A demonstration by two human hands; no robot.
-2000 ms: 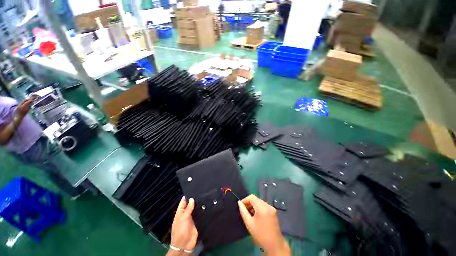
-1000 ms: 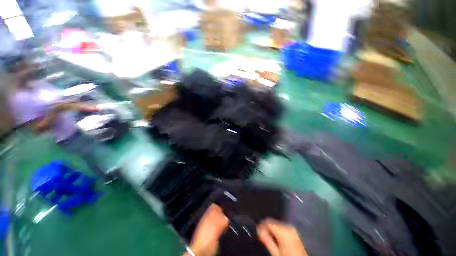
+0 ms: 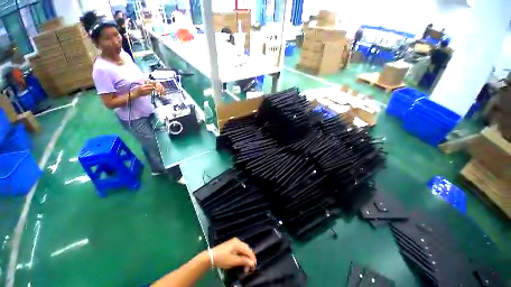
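My left hand point(image 3: 234, 255), with a band at the wrist, reaches in from the bottom over the leaning row of black panels point(image 3: 238, 204) at the near left bench edge. Its fingers are curled down at a panel near the row's front end; whether they grip it is unclear. My right hand is not in view. A large pile of black panels point(image 3: 302, 162) with thin edges up stands behind the row. Fanned flat panels point(image 3: 417, 246) lie at the right, and a panel with silver dots point(image 3: 367, 278) is cut off at the bottom edge.
A person point(image 3: 120, 84) in a light top stands at the adjoining bench by a small machine point(image 3: 179, 115). A blue stool point(image 3: 110, 162) is on the floor at the left. An open carton point(image 3: 238, 112) is behind the pile.
The view has swung left. The panel that was in both hands is no longer seen held between them. My left hand is at the leaning row, and my right hand has left the picture.
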